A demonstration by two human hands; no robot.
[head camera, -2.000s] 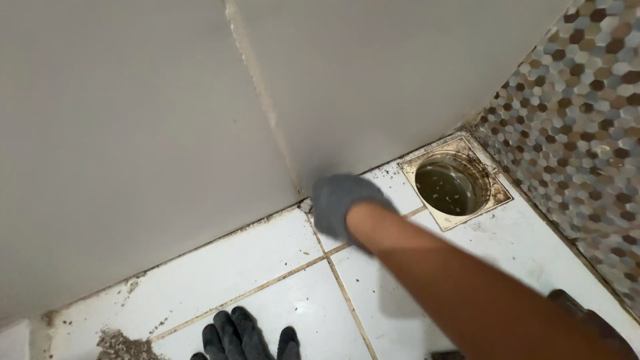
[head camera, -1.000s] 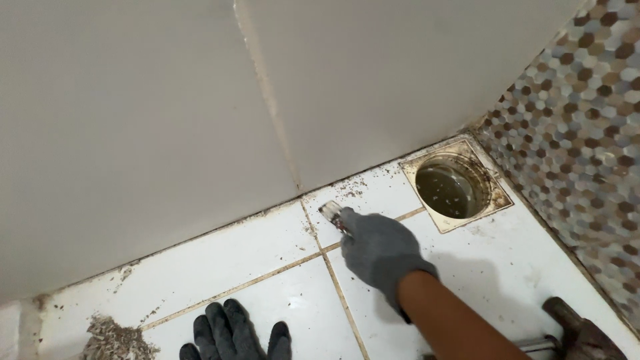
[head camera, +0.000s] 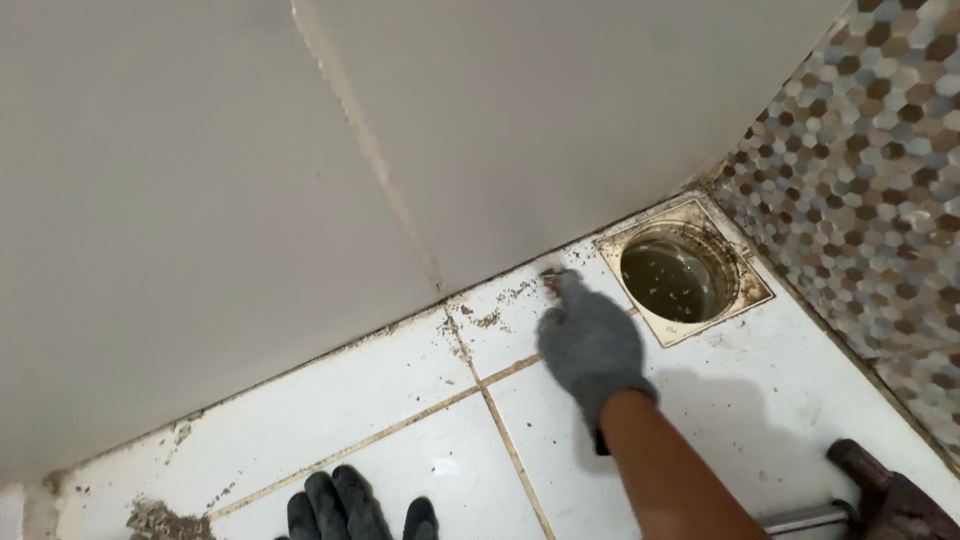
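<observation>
My right hand (head camera: 592, 337), in a grey work glove, is shut on a small hand tool (head camera: 555, 279) with a dark, blurred tip, held low at the floor's edge against the grey wall, just left of the drain. Crumbs of loosened grout or dirt (head camera: 487, 319) lie on the white floor tile to its left. At the bottom edge, my left hand (head camera: 337, 506), in a dark glove, rests on the tiles with fingers spread, holding nothing. The square metal floor drain (head camera: 667, 335) is uncovered, with murky water and floating bits inside.
A pile of debris (head camera: 169, 523) lies at the lower left. In the lower right corner is a dark power tool (head camera: 892, 487), partly cut off, beside a metal bar (head camera: 806, 519). A wall of hexagonal mosaic tiles (head camera: 870, 150) rises on the right; a grey wall (head camera: 225, 187) stands behind.
My right hand has moved from beside the wall's vertical seam toward the drain, still gripping the tool. More crumbs lie along the wall's foot than two seconds ago. My left hand remains on the floor.
</observation>
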